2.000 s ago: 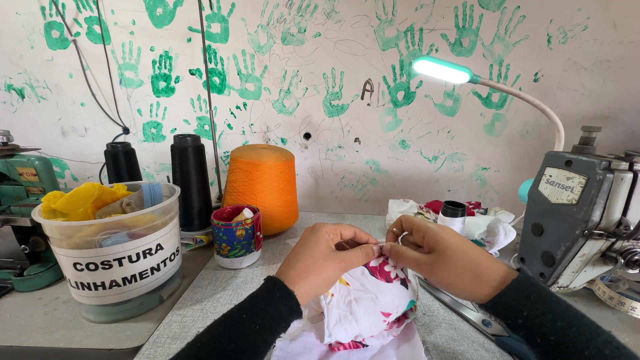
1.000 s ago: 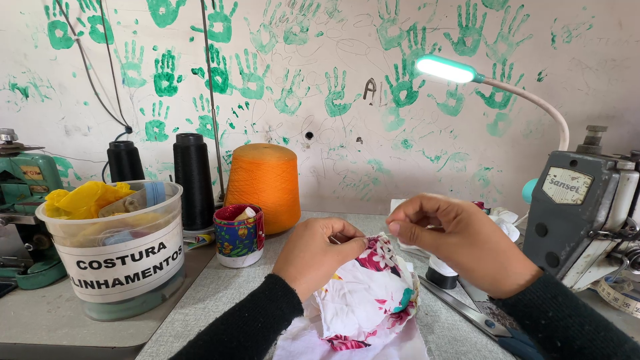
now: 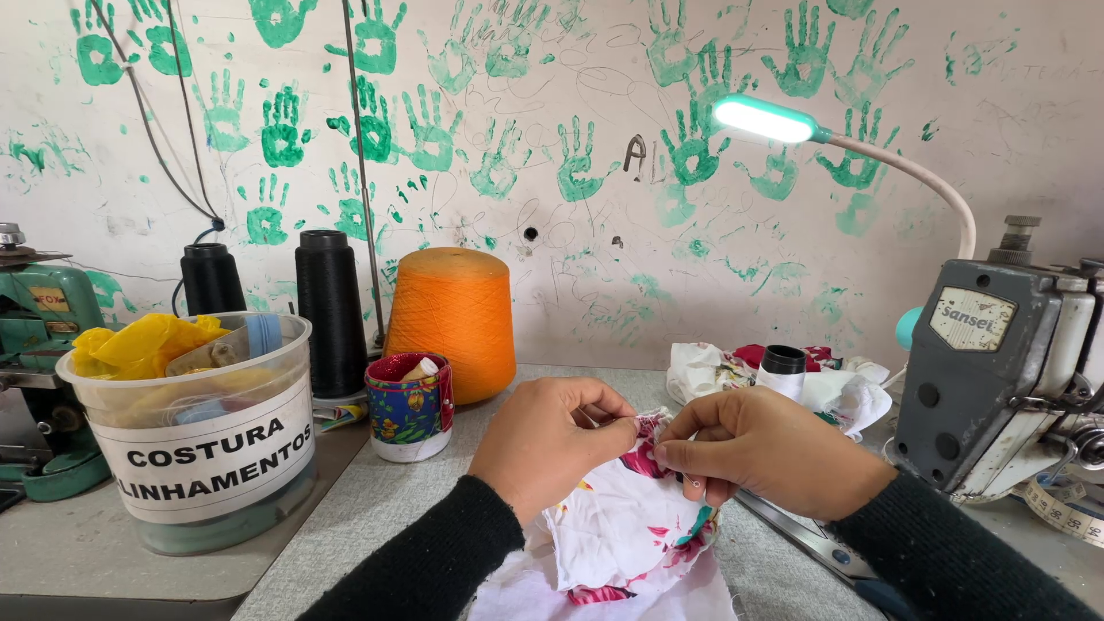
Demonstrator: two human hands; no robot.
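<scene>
My left hand (image 3: 561, 440) pinches the gathered upper edge of a white floral-print fabric (image 3: 617, 517) between thumb and fingertips. Close beside it, my right hand (image 3: 759, 448) has thumb and fingers closed at the same gathered edge; whether a needle is between them is hidden. The fabric bunches below both hands and hangs over a plain white cloth (image 3: 517, 591) on the table. Fabric shears (image 3: 806, 535) lie partly under my right forearm.
Left stand a labelled plastic tub (image 3: 198, 466), black thread cones (image 3: 330, 319), an orange cone (image 3: 453, 328) and a fabric-covered cup (image 3: 409, 405). Right are a sewing machine (image 3: 975, 371), a tape measure (image 3: 1065, 509), a lit lamp (image 3: 763, 119) and more floral fabric (image 3: 699, 371) around a spool (image 3: 781, 373).
My right hand was apart from my left one second ago, raised at the right; now it is back against the gathered fabric edge. My left hand keeps its pinch on the fabric.
</scene>
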